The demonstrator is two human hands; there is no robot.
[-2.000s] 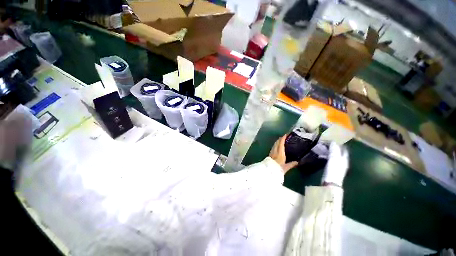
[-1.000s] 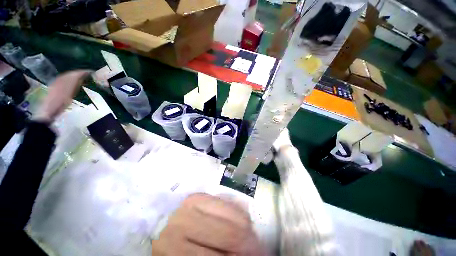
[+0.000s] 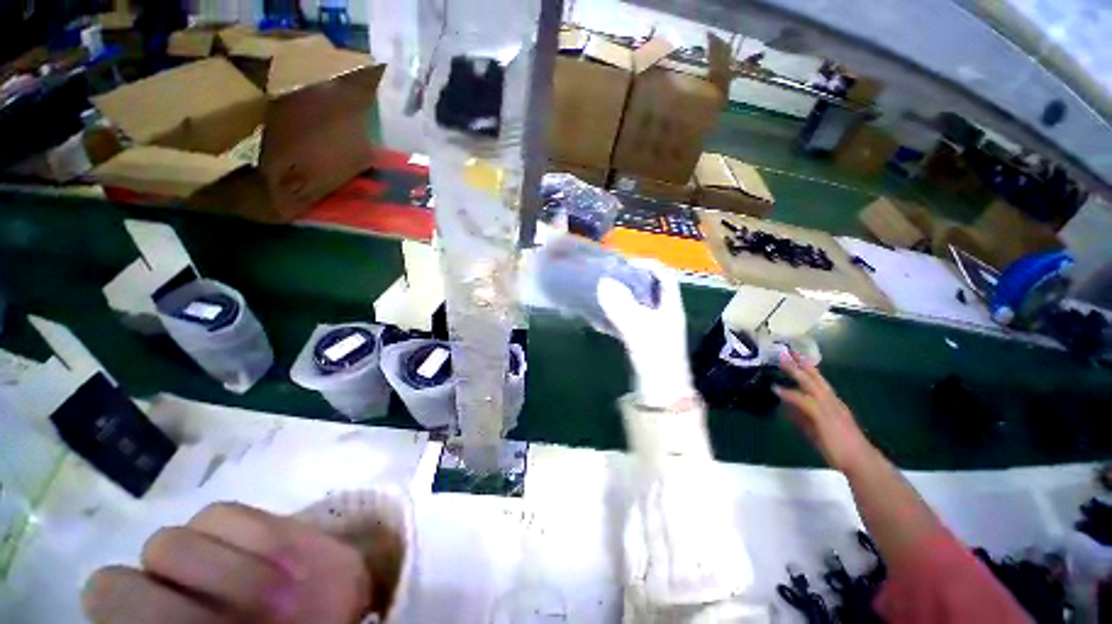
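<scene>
My right hand [image 3: 646, 329], in a white glove, is shut on a bagged unit [image 3: 585, 276] in milky wrap and holds it tilted over the belt, right of the post. My left hand [image 3: 244, 567] is bare, low at the bottom left, with curled fingers; its palm side is hidden. Several bagged units [image 3: 337, 354] stand along the bench side of the belt, round ends up with white labels. Open black retail boxes with white flaps [image 3: 114, 436] stand at left. More boxes [image 3: 740, 356] with units inside stand on the belt at right.
A wrapped post [image 3: 485, 268] rises at the bench edge, hiding part of the row. Another person's hand [image 3: 823, 408] in a pink sleeve reaches to the right boxes. Black cables [image 3: 841, 585] lie at lower right. Open cartons [image 3: 317, 140] stand beyond the belt.
The view has turned right. My right hand has come out from beside the post with a bagged unit in it. My left hand has left the right boxes for the bottom left; another person's hand has appeared there.
</scene>
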